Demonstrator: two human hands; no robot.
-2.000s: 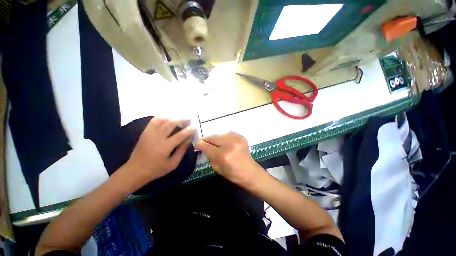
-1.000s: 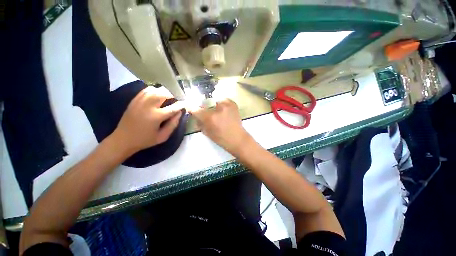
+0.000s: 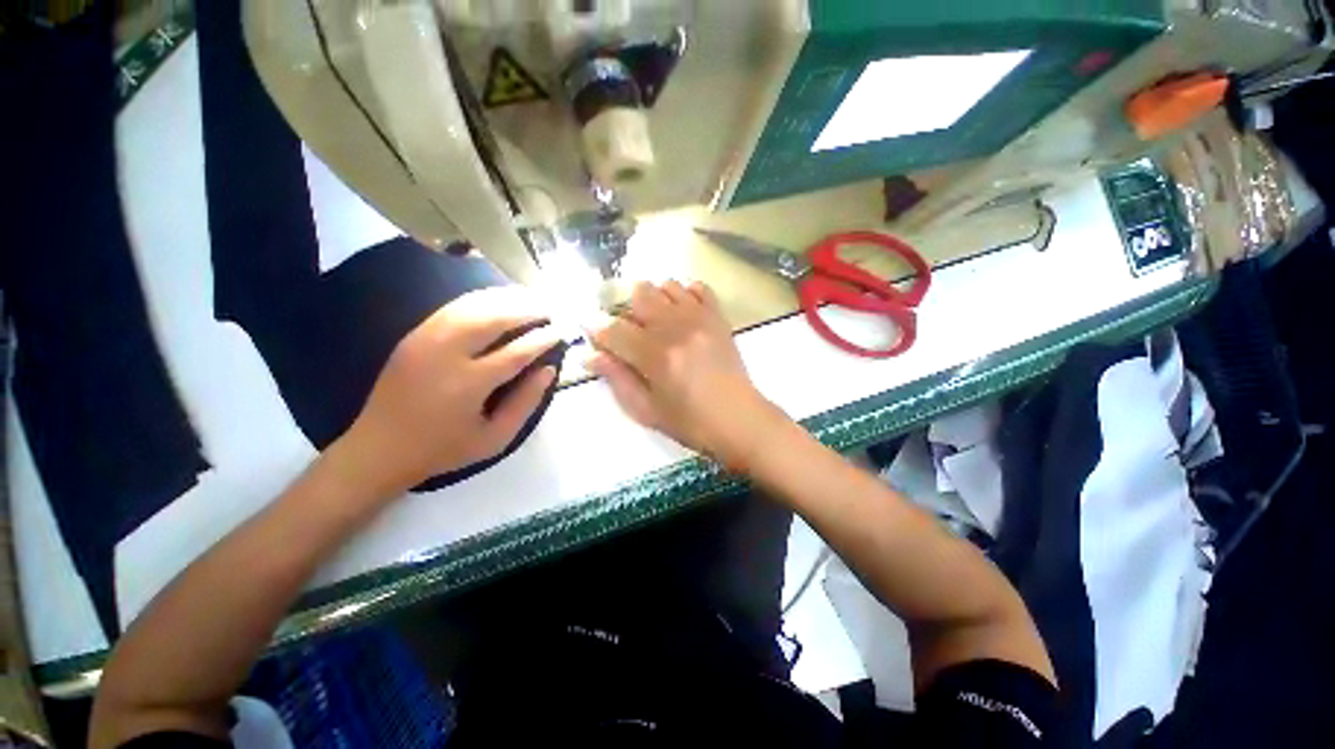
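Observation:
A dark panel (image 3: 352, 322) lies under and left of the needle area, its curved end near the table front. My left hand (image 3: 461, 384) lies on the dark panel, fingertips pressing it just in front of the presser foot. My right hand (image 3: 677, 363) is right beside it, fingers bent, fingertips at the cloth edge near the foot. Whether it pinches the cloth is hidden by glare. The presser foot (image 3: 597, 252) is under the bright lamp, its contact with the cloth washed out. Red-handled scissors (image 3: 864, 293) lie open on the machine bed, right of my right hand.
The cream sewing machine head (image 3: 395, 117) with its green panel (image 3: 820, 103) rises behind my hands. Another dark cut panel (image 3: 88, 293) lies at the far left. Dark and white cut pieces (image 3: 1142, 542) hang at the right below the table's green edge (image 3: 937, 384).
Over two seconds both hands and the dark panel's curved end have moved from the table front up to the presser foot. Since one second ago, my right hand has shifted slightly right. The scissors stay put.

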